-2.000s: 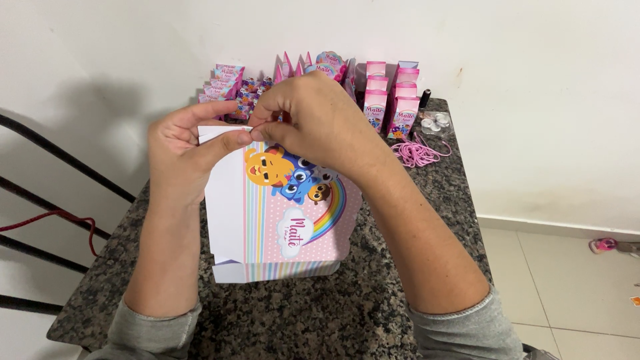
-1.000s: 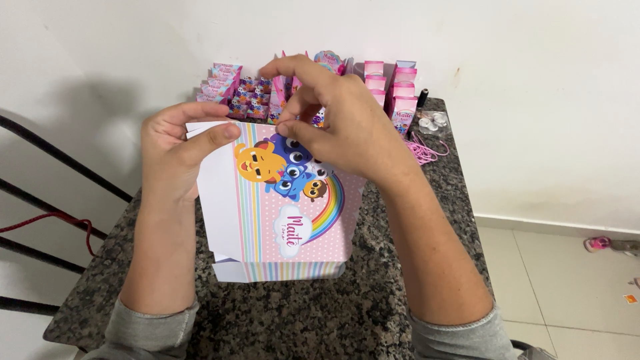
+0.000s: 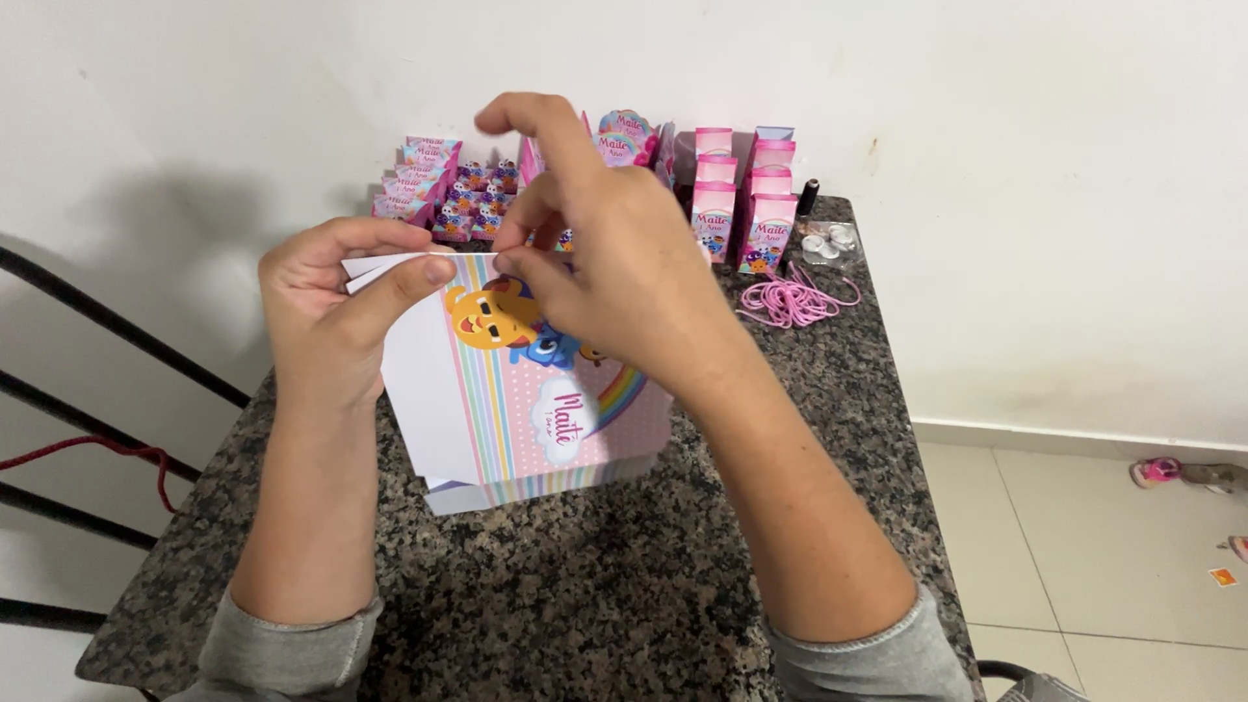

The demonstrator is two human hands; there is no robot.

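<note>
A printed card sheet [image 3: 546, 419], white along its left side and decorated with cartoon figures, stripes and a rainbow, is held up above the granite tabletop. My left hand [image 3: 336, 302] grips its upper left corner between thumb and fingers, where white flaps stick out. At the top edge, my right hand [image 3: 604, 263] pinches the card between thumb and a bent finger, with its index finger raised and curled. The right hand covers the card's upper right part. Folded flaps show along the card's lower edge.
Small decorated boxes [image 3: 767, 229] stand in rows along the back of the granite table [image 3: 585, 604]. At the back right lie a pink cord bundle [image 3: 795, 297], a clear bag of white discs [image 3: 829, 242] and a small black bottle [image 3: 808, 197]. A black metal chair [image 3: 97, 341] stands left.
Along the card's top edge, my right hand has shifted right from the left corner, and its index finger is now raised higher. The left hand keeps its hold near the corner.
</note>
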